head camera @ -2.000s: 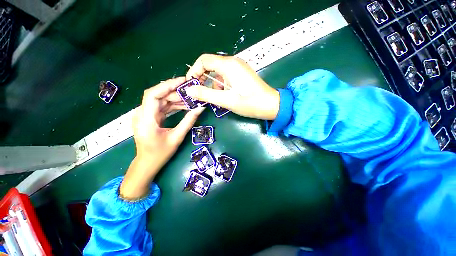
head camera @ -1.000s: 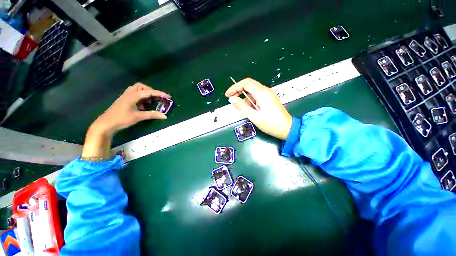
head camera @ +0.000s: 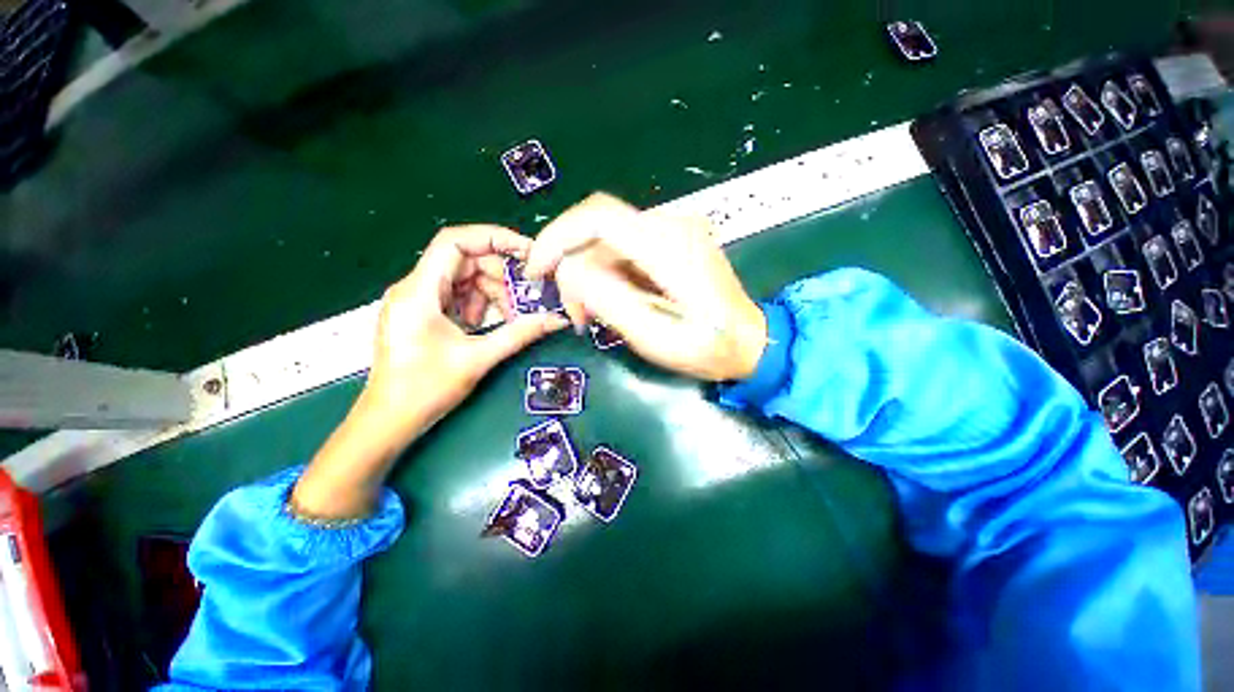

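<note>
My left hand point(head camera: 440, 331) holds a small electronic module point(head camera: 531, 289) with a pale rim between thumb and fingers, above the white rail. My right hand point(head camera: 656, 287) is closed close against the module, with its fingertips at the module's right side. The pale wooden stick cannot be made out clearly now; the right hand's inside is hidden. One module point(head camera: 606, 334) lies partly hidden under my right hand. Below it on the green worktop lie a single module point(head camera: 555, 391) and a close cluster of modules point(head camera: 547, 454).
Beyond the white rail point(head camera: 305, 358), the green belt point(head camera: 325, 162) carries spaced modules point(head camera: 529, 166). A black tray point(head camera: 1008, 203) with rows of modules stands at right. A metal bar point(head camera: 95, 389) meets the rail at left. A red bin point(head camera: 41, 595) is at the lower left edge.
My left hand has come back from over the belt to the rail with its module and now meets my right hand. The view has shifted, and the worktop modules appear further left.
</note>
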